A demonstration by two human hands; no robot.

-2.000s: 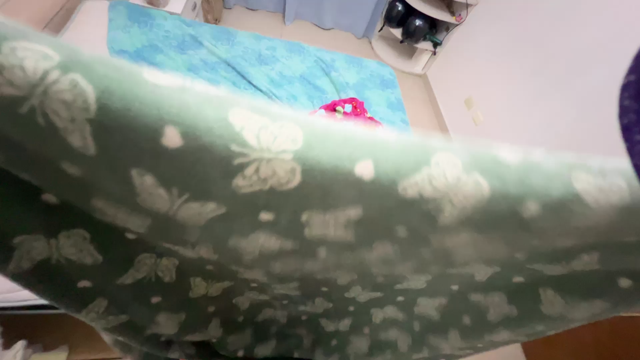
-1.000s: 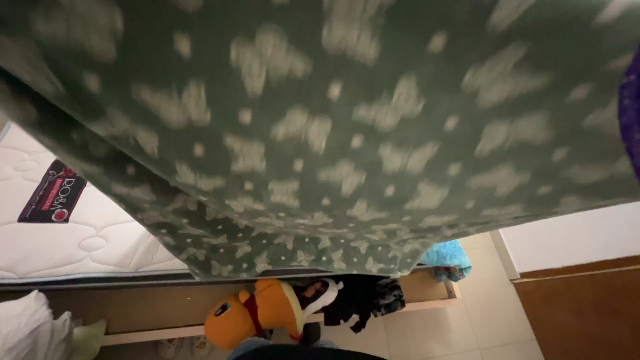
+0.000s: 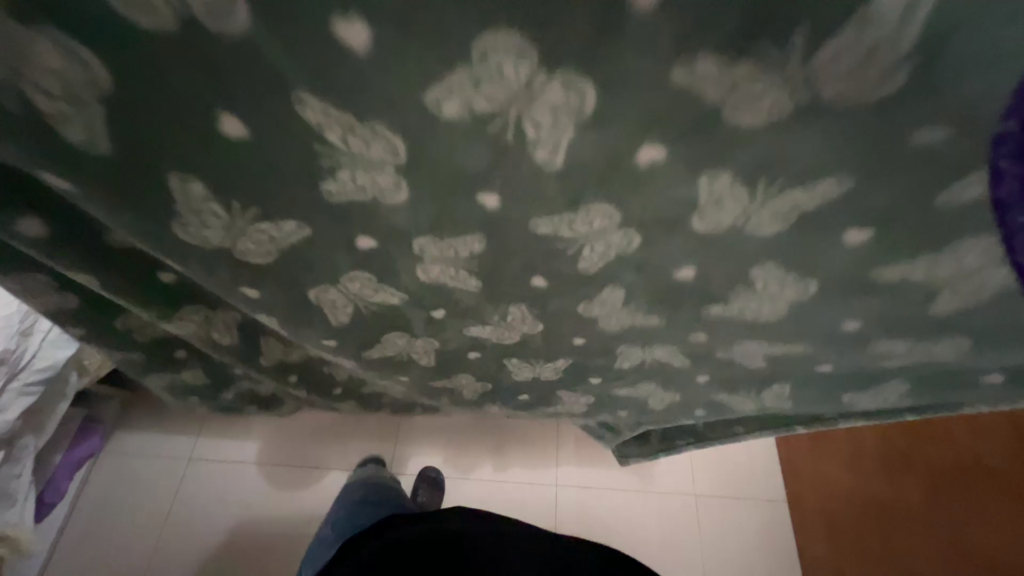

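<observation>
A dark green blanket (image 3: 512,264) with pale butterflies and small hearts hangs spread out close before the camera and fills most of the view. Its lower edge hangs above the tiled floor, with a corner folded at lower right of centre. Neither of my hands shows in the frame, so what they hold is hidden. A strip of purple fabric (image 3: 1010,180) enters at the right edge; what it belongs to is not clear.
Pale floor tiles (image 3: 624,512) lie below. My leg in blue jeans (image 3: 352,512) and a dark shoe (image 3: 429,486) show at the bottom, under my black top (image 3: 488,544). White fabric (image 3: 24,360) and a purple item (image 3: 72,464) are at left, a brown panel (image 3: 904,488) at lower right.
The view has swung down and away from the bed. The mattress and the orange plush toy, visible below the blanket one second ago, are out of sight; floor and my leg now show there.
</observation>
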